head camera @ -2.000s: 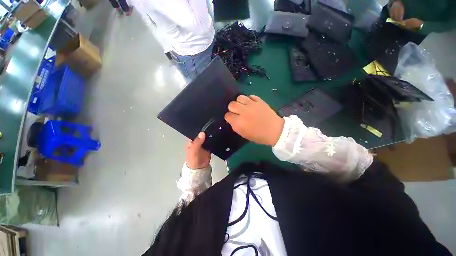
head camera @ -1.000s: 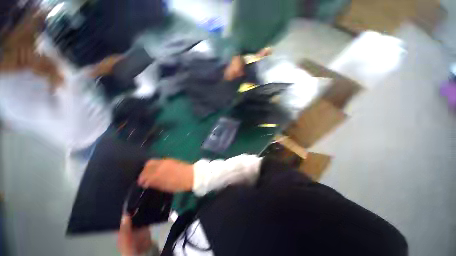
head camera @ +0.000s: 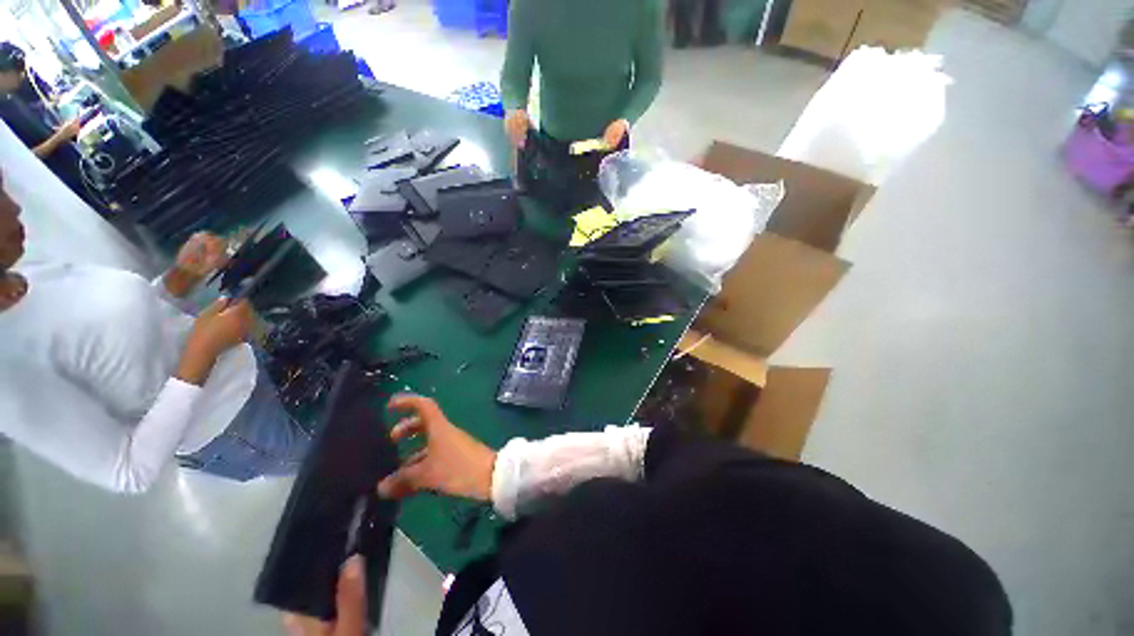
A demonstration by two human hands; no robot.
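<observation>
A black back panel [head camera: 317,497] is held tilted off the table's near left edge. My left hand [head camera: 333,606] grips its lower edge, thumb on the face, and is partly cut off by the picture's bottom. A short dark lead [head camera: 358,527] shows on the panel face above that thumb. My right hand [head camera: 435,457] is at the panel's right side with fingers spread and curved; I see nothing held in it. A fingertip is close to or touching the panel.
The green table [head camera: 479,373] bears a framed panel [head camera: 542,362], a tangled heap of leads [head camera: 326,342], loose black panels [head camera: 479,255], and yellow slips [head camera: 593,225]. A plastic bag [head camera: 696,211] and open carton [head camera: 786,280] are right. A person in white is left; one in green is opposite.
The view has swung right and now shows the far table side and cartons. My right hand's fingers have opened from the panel face. My left hand still holds the panel, now steeper.
</observation>
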